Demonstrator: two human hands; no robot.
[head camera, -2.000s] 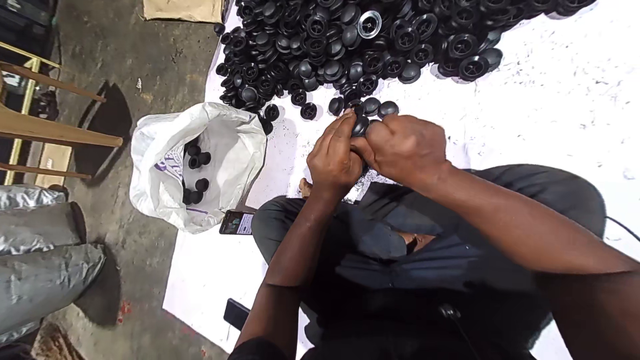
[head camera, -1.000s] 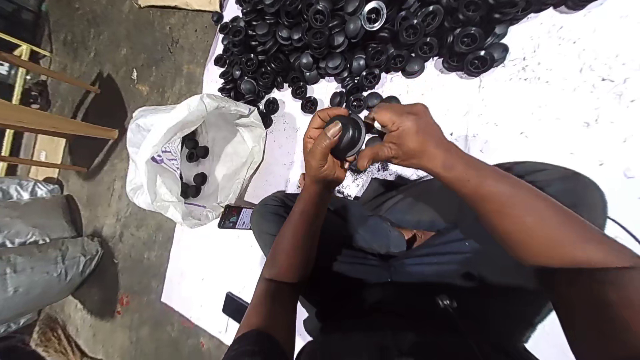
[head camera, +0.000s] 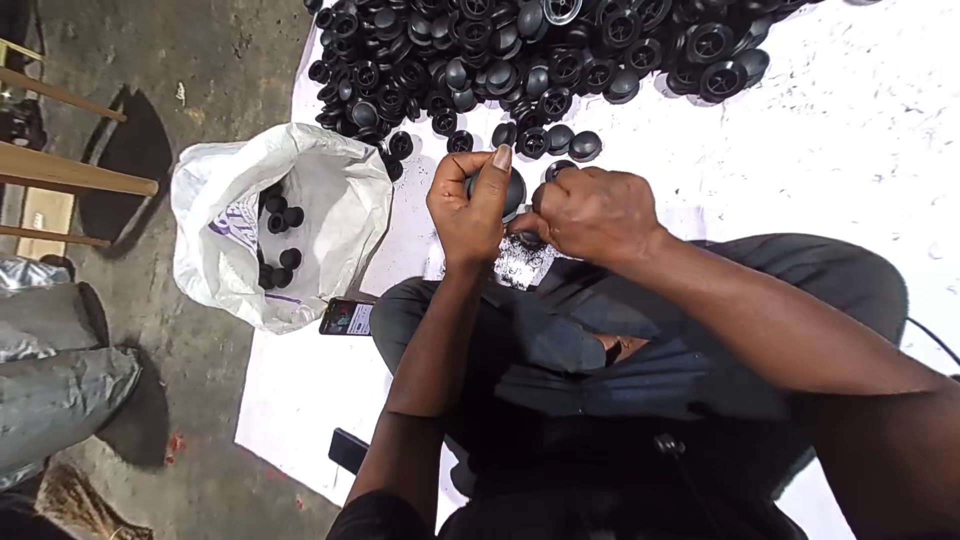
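My left hand (head camera: 471, 206) grips a round black plastic cap (head camera: 514, 192), its thumb lying over the domed face. Close against its right side is my right hand (head camera: 592, 214), fingers curled, back of the hand up; whatever lies inside these fingers is hidden, perhaps a small tool. Black shavings (head camera: 519, 262) lie on the white sheet below both hands. Beyond them spreads a large heap of similar black caps (head camera: 480, 75), some dome up, others showing spoked undersides. A few loose caps (head camera: 584, 146) rest at the heap's near edge.
An open white woven sack (head camera: 330, 217) with several small black knobbed pieces (head camera: 291, 259) inside stands at left. A lit phone (head camera: 348, 316) lies beside it, a dark flat object (head camera: 348, 450) lower down. Grey bags (head camera: 60, 405) and wooden legs (head camera: 75, 171) are at far left.
The cap in my left hand showed its rim and side a second ago; now its domed face is turned up. My right hand has turned from a spread-finger pinch to a curled fist.
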